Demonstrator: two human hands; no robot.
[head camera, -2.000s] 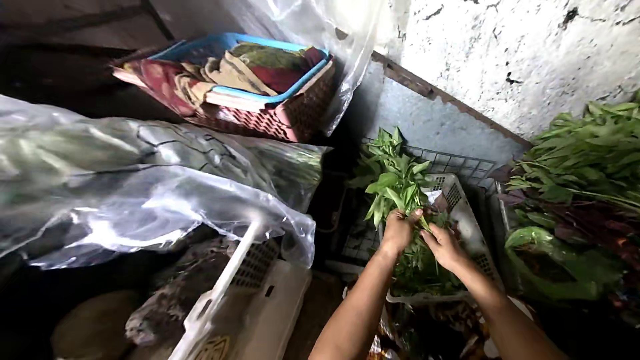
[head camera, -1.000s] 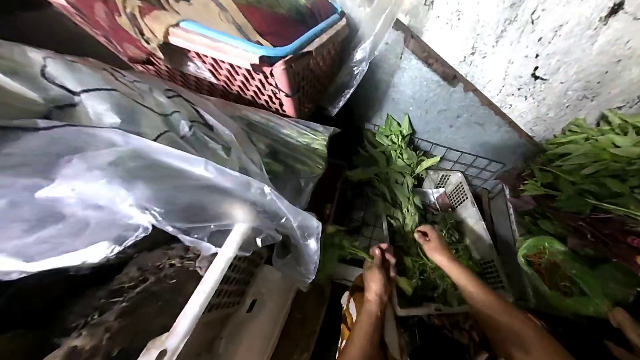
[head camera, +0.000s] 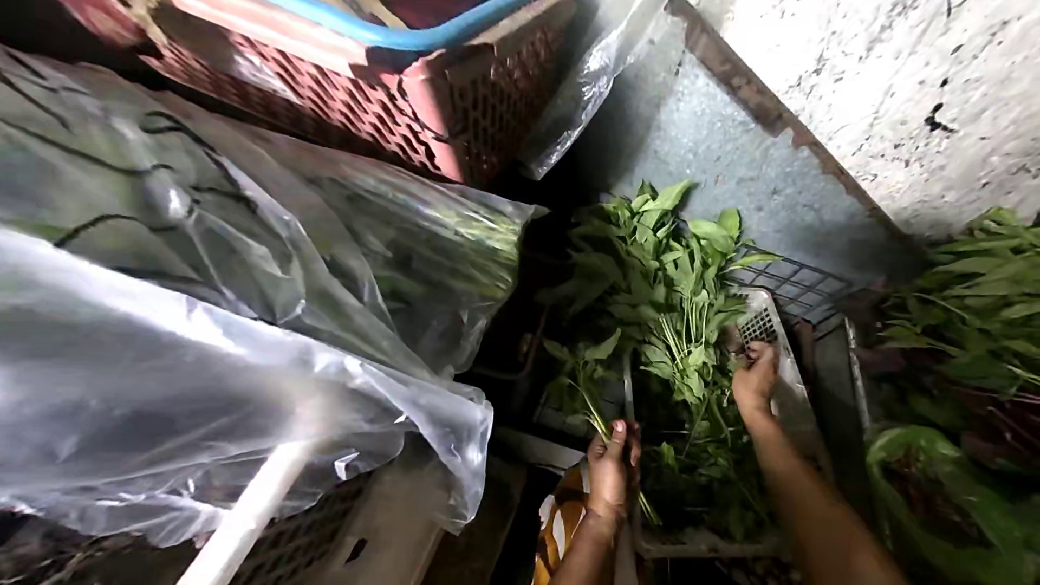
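My left hand (head camera: 611, 467) is closed on the thin stems of a small bunch of leafy greens (head camera: 591, 382), whose leaves point up and away from me. My right hand (head camera: 756, 378) is over the right side of a pale plastic crate (head camera: 792, 398), by its perforated wall; its fingers are curled, and whether they hold anything cannot be told. Between and beyond the hands, a larger pile of leafy greens (head camera: 682, 284) lies with its cut stems toward me. Looser greens (head camera: 707, 487) fill the near part of the crate.
Clear plastic sheeting (head camera: 244, 349) over bundled greens covers the left, with a white bar (head camera: 252, 512) below. A red plastic basket (head camera: 455, 106) with a blue rim stands above. More greens (head camera: 975, 292) and a green plastic bag (head camera: 926, 479) lie right, near a metal sheet (head camera: 715, 154) and wall.
Two seconds ago both hands were together at a bunch of greens; now they are apart, the left nearer me with a small bunch, the right at the crate's right side. The view has moved closer.
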